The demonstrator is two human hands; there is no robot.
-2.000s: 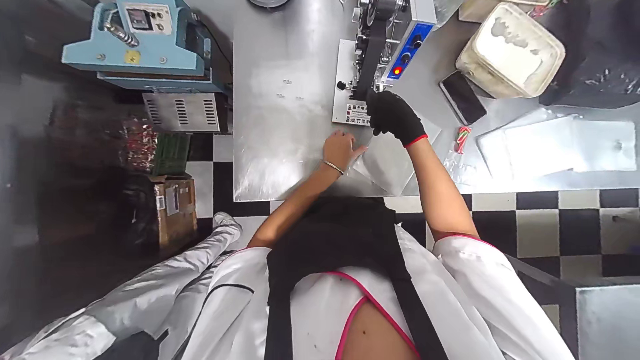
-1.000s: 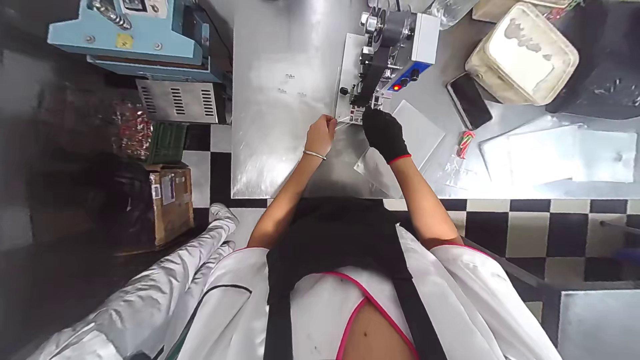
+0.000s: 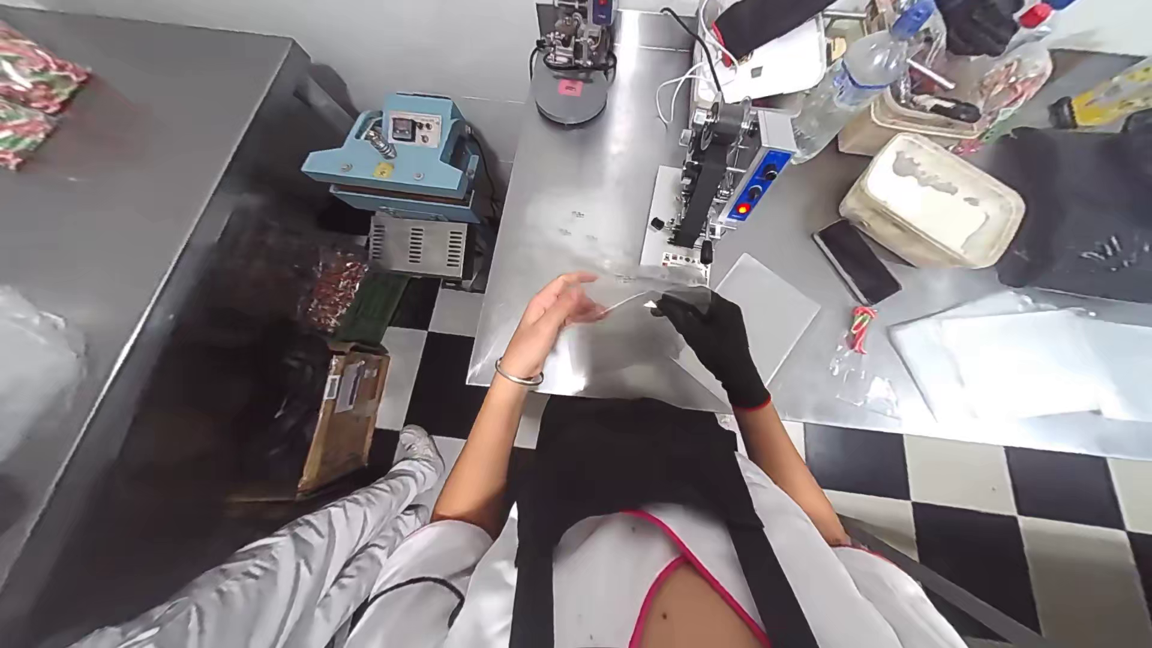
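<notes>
My right hand (image 3: 720, 342), in a black glove with a red cuff edge, pinches the right side of a clear plastic film or bag (image 3: 621, 292). My left hand (image 3: 556, 315), bare with a bracelet at the wrist, is at the film's left side; its hold is hard to make out. Just beyond the film stands a coding machine (image 3: 715, 180) with a blue control panel and a lit red light. Its white base plate (image 3: 661, 211) bears small printed marks. Clear plastic sheets (image 3: 765, 310) lie on the steel table under and beside my right hand.
A phone (image 3: 858, 261), a plastic tub (image 3: 931, 202), a red-and-green wrapped piece (image 3: 861, 330) and more plastic sheets (image 3: 1008, 360) lie to the right. A water bottle (image 3: 850, 85) stands behind. Left are a blue press (image 3: 396, 157) and a cardboard box (image 3: 346, 414). A person's leg (image 3: 297, 549) is at lower left.
Both hands were close to the machine's base; now they are nearer my body, with the film between them. The view has shifted to show more on the left and at the back.
</notes>
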